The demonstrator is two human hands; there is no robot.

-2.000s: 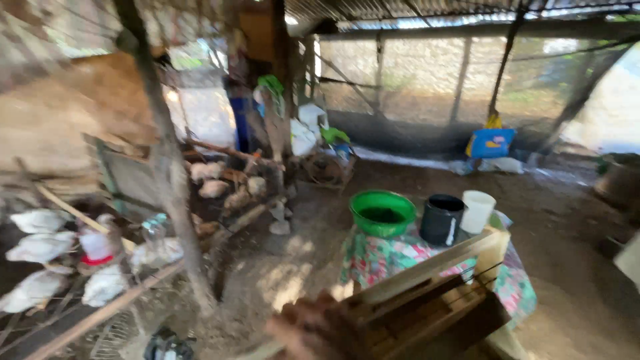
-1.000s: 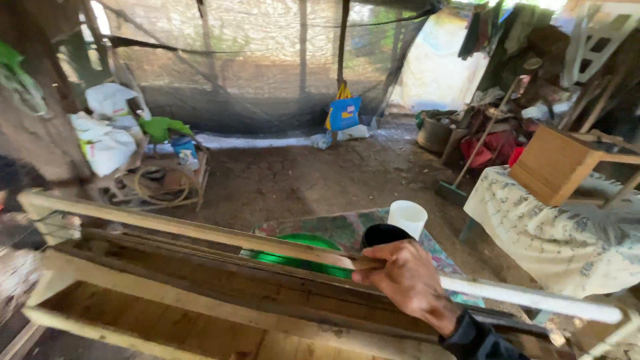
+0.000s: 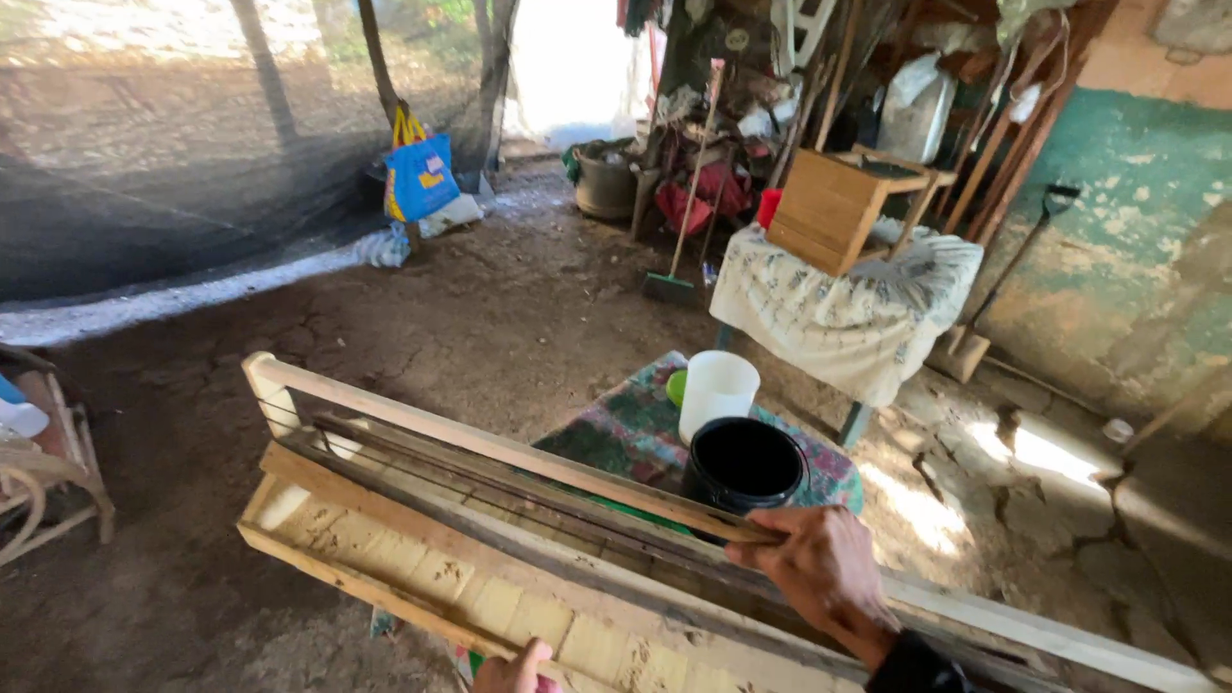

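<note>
A long wooden trough [image 3: 462, 577] with a raised wooden rail [image 3: 500, 448] along its far side crosses the lower view, tilted down to the right. Around the rail closes my right hand [image 3: 818, 568], in a dark sleeve. At the bottom edge my left hand [image 3: 520, 669] grips the trough's near side board; only part of it shows. Specks of dirt lie in the trough. Just beyond the rail, a black bucket [image 3: 746, 467] and a white plastic container [image 3: 717, 385] stand on a table with a flowered cloth [image 3: 626, 423]. A green basin beneath the trough is mostly hidden.
A cloth-covered table [image 3: 808, 327] bears a wooden box [image 3: 823, 212]. Behind it are a push broom [image 3: 669, 287], a large pot [image 3: 606, 183] and piled goods. A shovel [image 3: 1011, 269] leans on the right wall. A blue bag [image 3: 422, 178] hangs by the netting; a rattan frame [image 3: 77, 452] is at left.
The view has swung right. My left hand has come into view on the near board. My right hand was on the rail one second ago and still holds it.
</note>
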